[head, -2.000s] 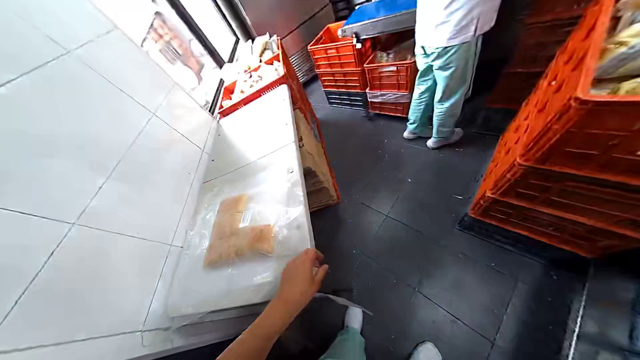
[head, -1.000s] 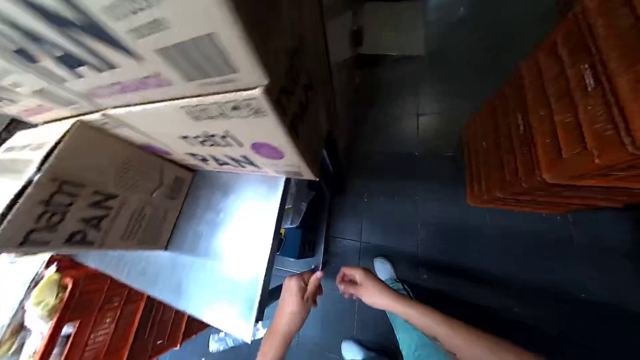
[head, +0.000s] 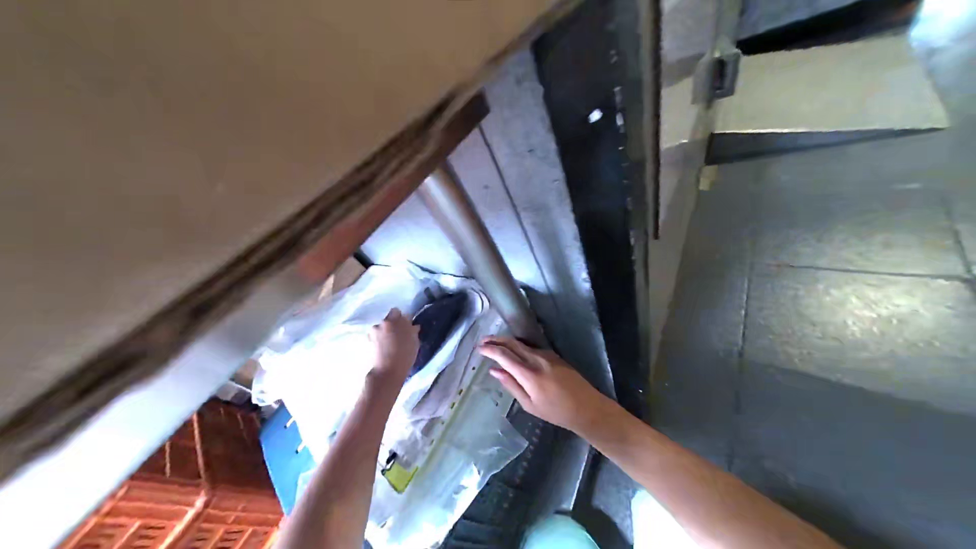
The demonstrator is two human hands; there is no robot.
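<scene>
Under a table, my left hand (head: 395, 341) is closed at the edge of a white plastic bag (head: 335, 366), pinching its film. Inside the bag's opening lies a dark item (head: 438, 324), too unclear to name. My right hand (head: 534, 377) reaches in from the right with fingers apart, beside the lower end of a metal table leg (head: 480, 252) and over clear plastic packaging (head: 457, 457). It seems to hold nothing. A small yellow-green piece (head: 399, 474) shows among the plastic below my hands.
A large cardboard box (head: 191, 137) overhangs at the upper left, above the metal table's edge (head: 160, 412). An orange plastic crate (head: 191, 488) and a blue object (head: 284, 457) are at the lower left. A dark upright panel (head: 602, 191) stands right of the leg, beside the tiled floor (head: 846, 320).
The view has moved down close beneath the metal table. My hands, in front of the table's edge a second ago, are now at the bags below it, the left one closed on plastic.
</scene>
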